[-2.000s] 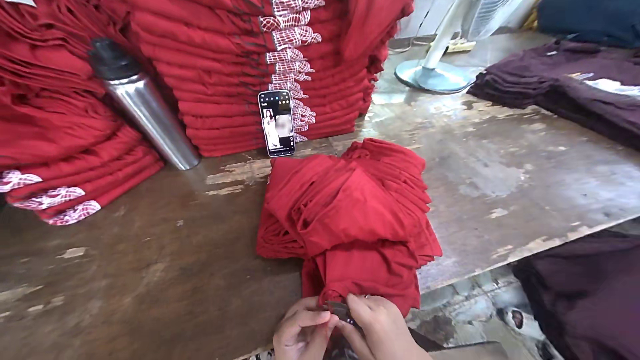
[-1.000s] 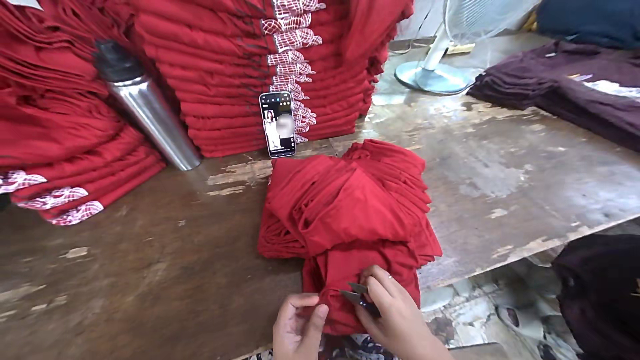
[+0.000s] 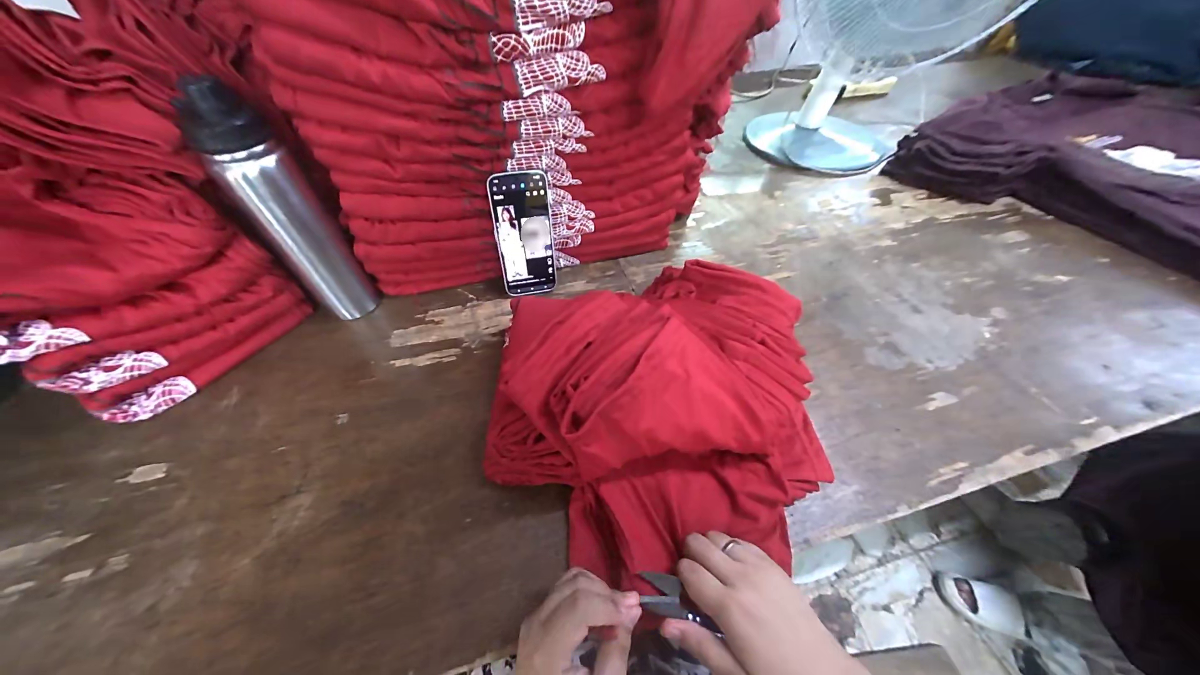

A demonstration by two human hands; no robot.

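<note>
My right hand, with a ring on one finger, holds a pair of small thread snips whose blades are spread and point left. The blade tips reach the fingertips of my left hand, which pinches a bit of red fabric. Both hands are at the near end of a red garment that hangs forward from a pile of folded red garments on the wooden table. What lies under my fingers is partly hidden.
Behind the pile, a phone leans on tall stacks of red garments. A steel bottle stands at left. A fan and dark purple garments are at back right. Dark cloth shows beyond the table's edge.
The snips, raised over the fabric one second ago, are now lower and at my left fingertips. Two seconds ago both hands were close together at the garment's near end.
</note>
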